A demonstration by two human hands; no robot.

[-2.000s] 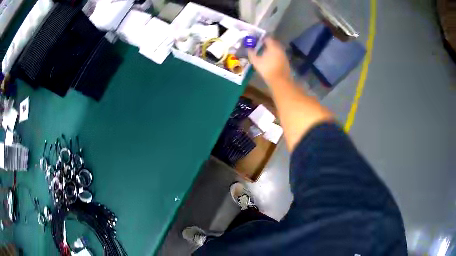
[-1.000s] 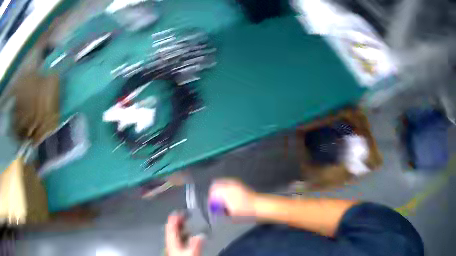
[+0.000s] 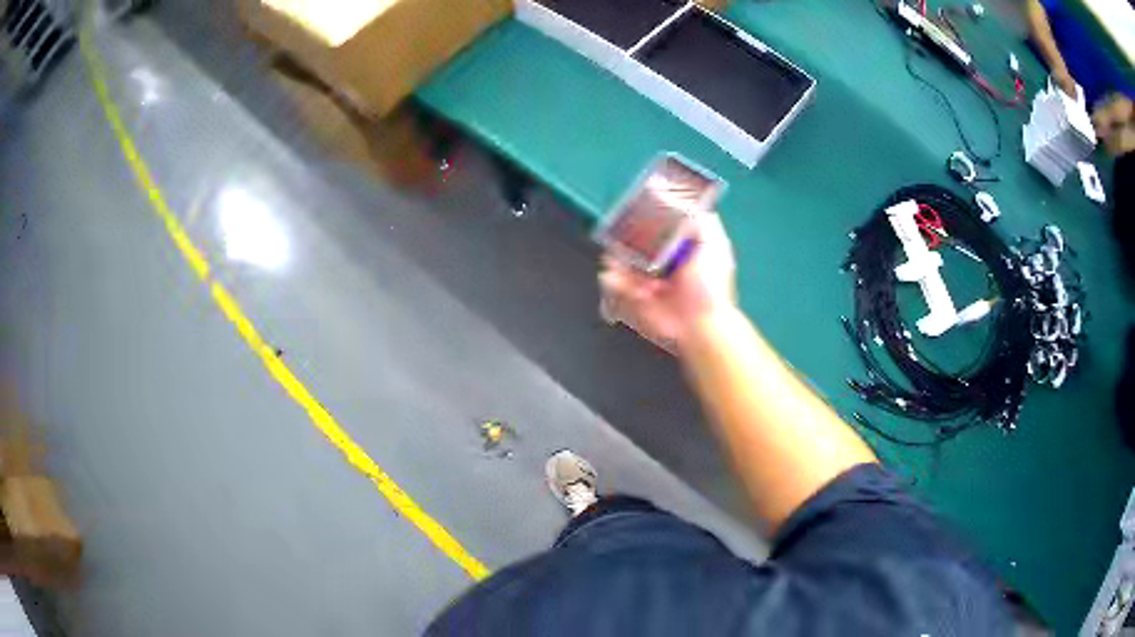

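Observation:
The hand stamp [image 3: 657, 214] is a rectangular plate with a reddish, slightly blurred face turned up toward me. A bit of its purple handle shows beneath the plate, between my fingers. My right hand [image 3: 672, 286] is closed around the handle, with the arm stretched forward from the lower right. The stamp is held in the air near the edge of the green workbench [image 3: 797, 286]. My left hand is not visible.
A brown carton [image 3: 398, 56] stands at the bench's far end beside a grey two-compartment tray [image 3: 749, 152]. A black cable coil [image 3: 878, 311] lies on the right. Another person's hand [image 3: 1111, 122] is at upper right. A yellow line [image 3: 299, 398] crosses the floor.
My right hand has gone from the white supplies tray to the bench's other end, now with the stamp raised. My left hand, seen one second ago with a dark flat item, has left view.

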